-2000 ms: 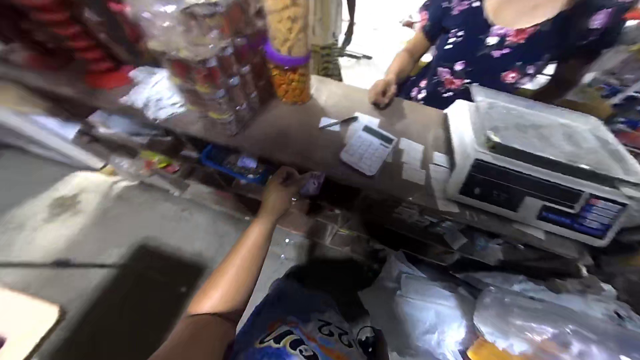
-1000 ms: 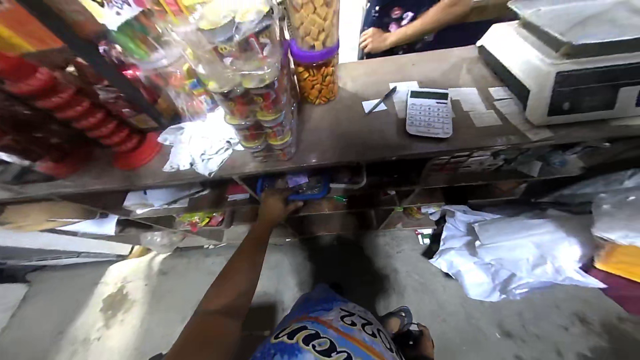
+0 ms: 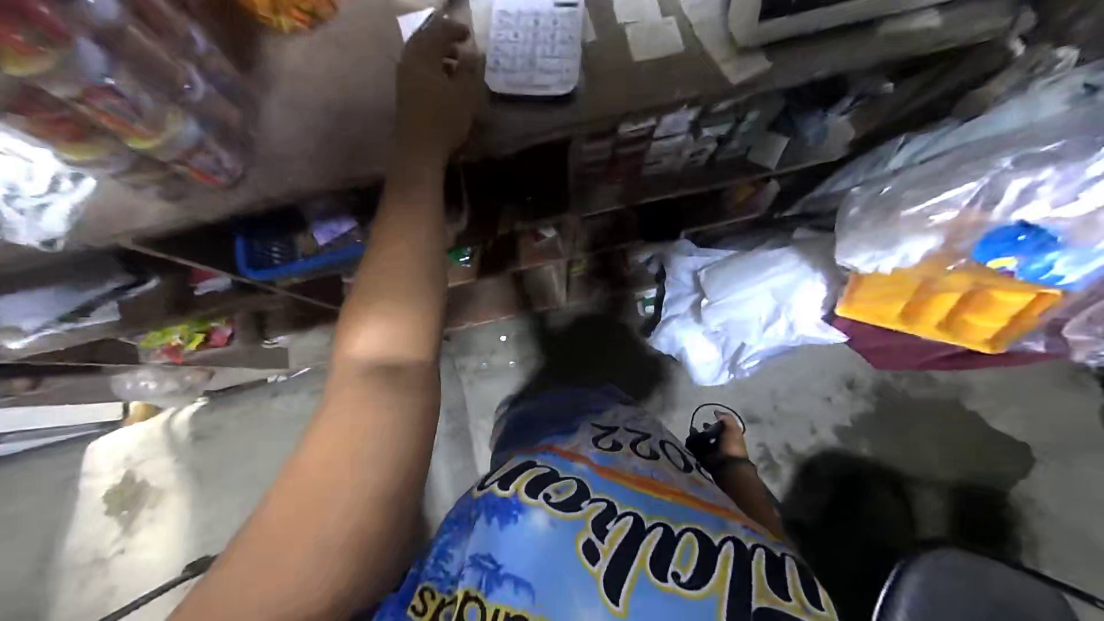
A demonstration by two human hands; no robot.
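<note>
My left hand (image 3: 440,73) reaches over the wooden counter, at a thin dark pen (image 3: 446,9) beside a slip of paper (image 3: 414,21). Its fingers are curled, but blur and shadow hide whether they grip the pen. Just right of this hand lies a white calculator (image 3: 535,47). My right hand (image 3: 731,438) is low, beside my blue printed shirt, and holds a small black object (image 3: 705,440) with a thin dark loop around it. Below the counter top, a blue plastic basket (image 3: 297,259) with small items sits on a shelf, left of my left forearm.
Packed goods (image 3: 129,103) stand on the counter at left; a weighing scale (image 3: 828,17) is at upper right. White plastic bags (image 3: 742,302) and a yellow tray (image 3: 949,306) lie right of the shelves. A dark seat (image 3: 966,586) shows at lower right.
My left hand has moved from the blue basket under the counter up to the pen and papers beside the calculator. The view has shifted closer over the counter. The person opposite is out of view.
</note>
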